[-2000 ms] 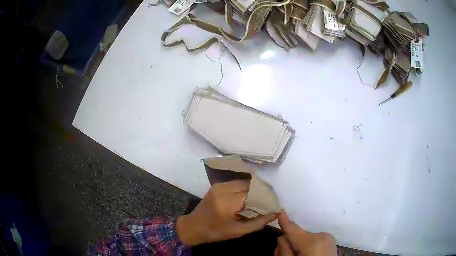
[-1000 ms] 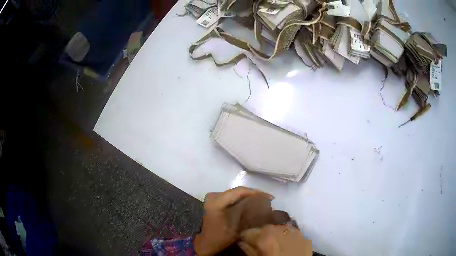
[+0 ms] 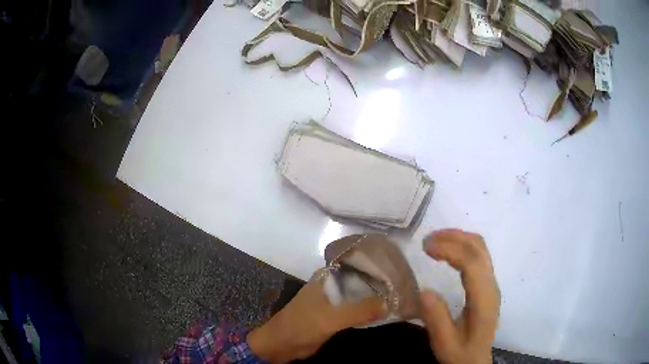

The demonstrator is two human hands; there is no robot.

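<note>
A pocket flap (image 3: 384, 266), partly turned with brown and pale sides showing, is bunched up near the table's front edge. My left hand (image 3: 313, 316) grips its lower left side. My right hand (image 3: 470, 298) is at its right, blurred, with thumb and fingers spread apart; the thumb is close to the flap, and whether it touches is unclear. A stack of pale unturned flaps (image 3: 352, 178) lies on the table just beyond the hands.
Tied bundles (image 3: 434, 32) with white tickets line the far side of the white table (image 3: 213, 156). A loose wavy tie strip (image 3: 306, 60) lies left of them. A small brown pointed tool (image 3: 580, 126) lies at the right. Dark blue cloth is beyond the left edge.
The flap has gone from pale and folded to bunched with brown showing. My right hand has opened and moved away to the right. The camera view has shifted slightly.
</note>
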